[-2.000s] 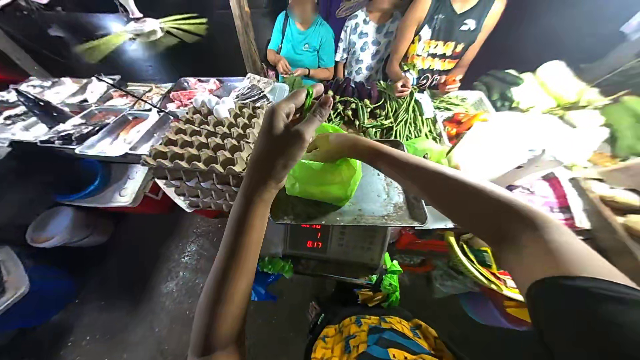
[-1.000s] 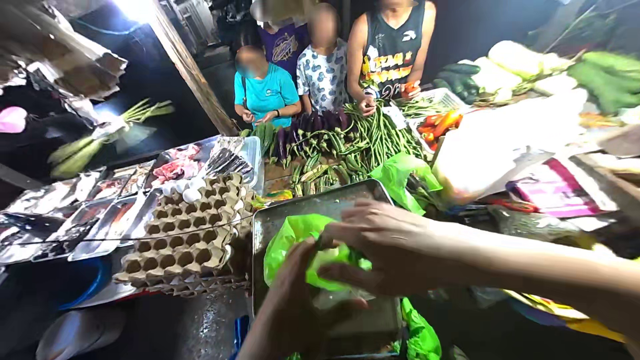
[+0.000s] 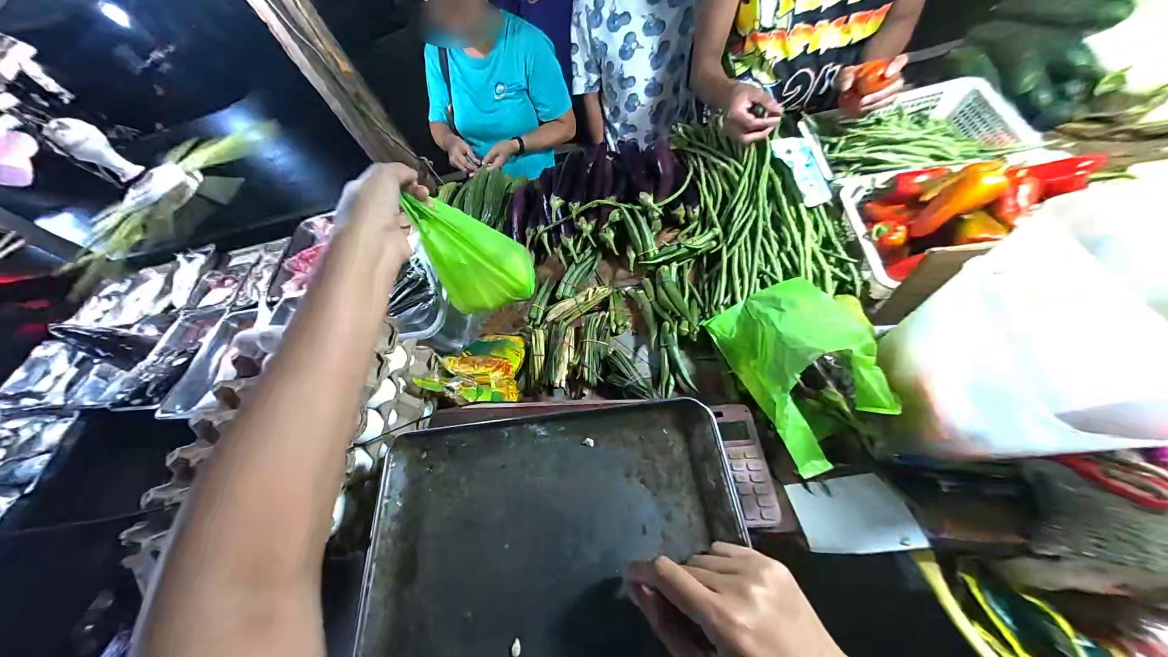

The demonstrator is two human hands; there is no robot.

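Observation:
My left hand [image 3: 379,205] is stretched forward at the upper left, closed on the gathered top of a green plastic bag [image 3: 479,260]. The bag hangs to the right of the hand, over the front of the vegetables, its contents hidden. Below it lies a dark metal tray [image 3: 547,520] with a few small pale bits on it. My right hand [image 3: 721,598] is over the tray's lower right edge, fingers curled; whether anything is between them cannot be seen. A pink calculator [image 3: 753,474] sits against the tray's right side.
Egg trays [image 3: 388,392] flank the metal tray on the left, with packed fish [image 3: 137,365] beyond. Ahead lie eggplants [image 3: 598,187], long beans [image 3: 753,219] and okra [image 3: 671,310]. Another green bag [image 3: 785,338], bell peppers [image 3: 967,205] and a white bag [image 3: 1040,338] stand right. Several people stand across the stall.
The green bag was low over the metal tray between both hands; now my left hand holds it up and forward to the left. My right hand has come away from it.

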